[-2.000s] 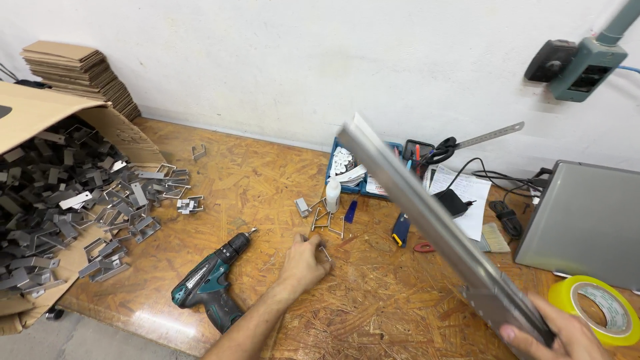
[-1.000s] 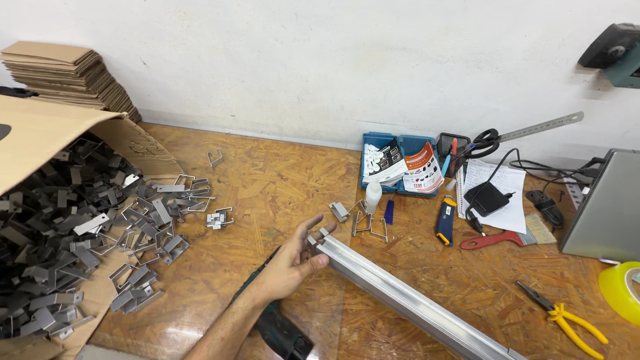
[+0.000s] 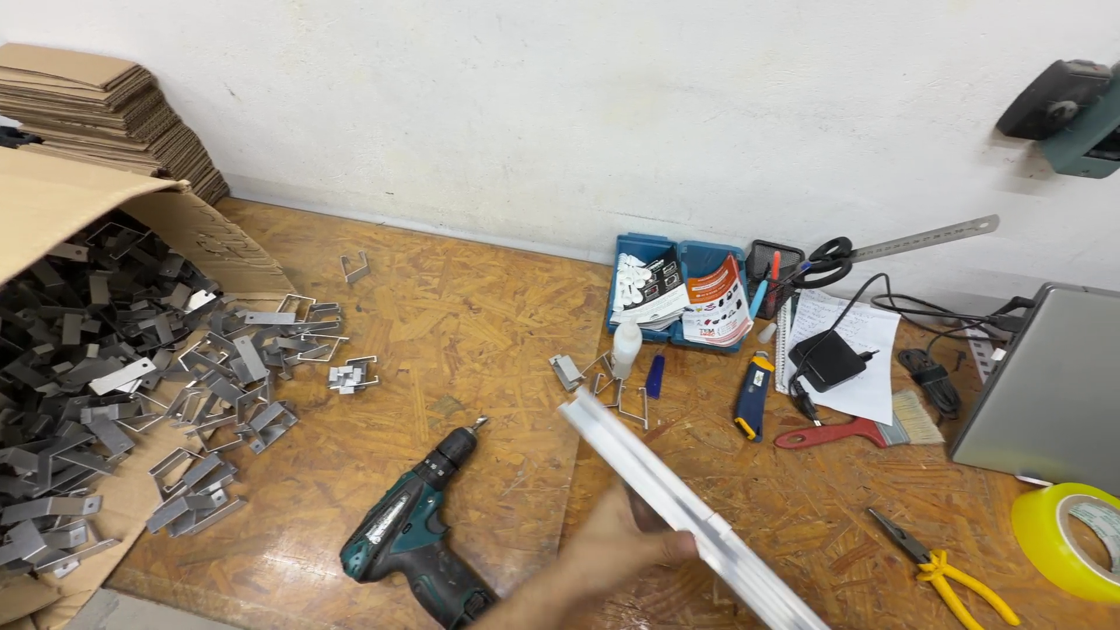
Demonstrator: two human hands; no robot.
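Note:
My left hand (image 3: pixel 626 542), somewhat blurred, grips a long aluminum channel profile (image 3: pixel 682 503) from its left side, the thumb over its face. The profile slants from mid-bench down to the bottom edge. Beyond its upper end lie several bent metal brackets (image 3: pixel 565 373) beside a small translucent bottle (image 3: pixel 626 350). To the left of my hand a teal and black cordless drill (image 3: pixel 411 538) lies on the wooden board bench. A small piece on the profile, perhaps a bracket, sits near my thumb. My right hand is out of view.
An open cardboard box (image 3: pixel 219 236) spills metal brackets (image 3: pixel 249 354) at left. At right are a utility knife (image 3: pixel 753 398), a paintbrush (image 3: pixel 875 431), yellow-handled pliers (image 3: pixel 941 564), yellow tape (image 3: pixel 1032 538) and a laptop (image 3: pixel 1050 385). Blue trays (image 3: pixel 643 241) stand by the wall.
My left hand has moved from the bench to the profile's end, then down along the profile. The profile, raised two seconds ago, is now lower. My right hand has gone out of view.

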